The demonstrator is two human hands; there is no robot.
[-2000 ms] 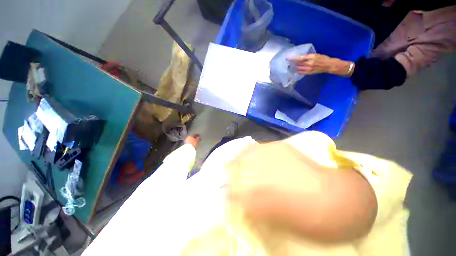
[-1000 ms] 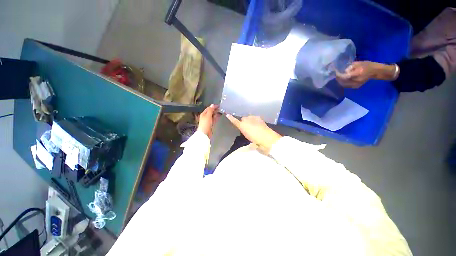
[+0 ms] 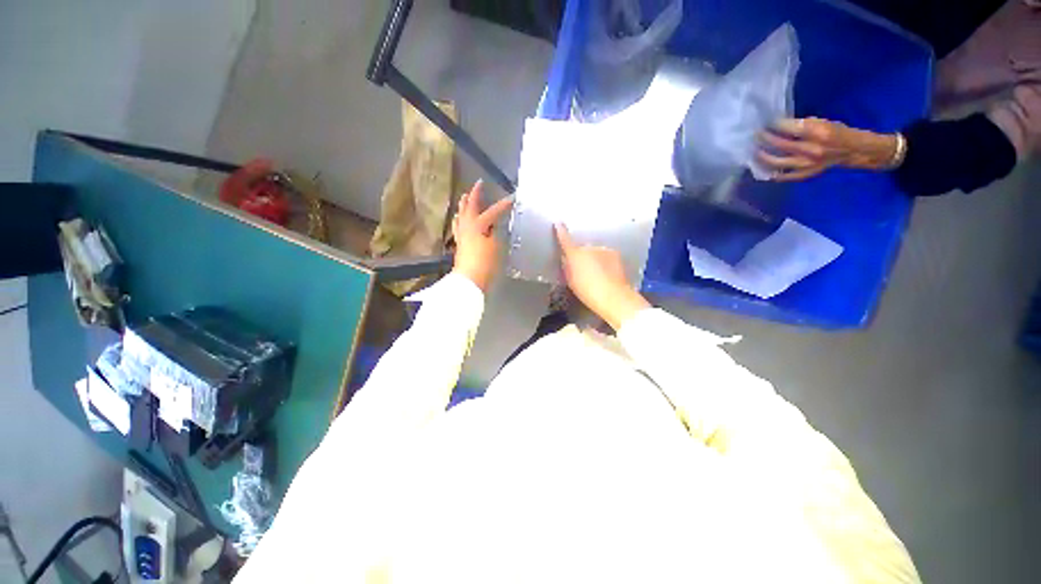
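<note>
A white paper sheet lies over the near left corner of the blue plastic crate. My left hand is at the sheet's left edge, fingers spread, thumb touching or close to the edge. My right hand lies over the lower part of the sheet, index finger extended onto it. Whether either hand grips the sheet is unclear for the left; the right only touches it. Inside the crate are cloudy plastic bags and a folded white paper slip.
A co-worker's hand holds a bag in the crate from the right. A dark trolley handle rises left of the crate. A green-topped bench with a wrapped dark stack stands at left. Yellowish wrapping lies beyond it.
My left hand has moved up along the sheet's left edge and its fingers have spread. My right hand has moved right onto the sheet. The co-worker's hand has raised the bag's upper end.
</note>
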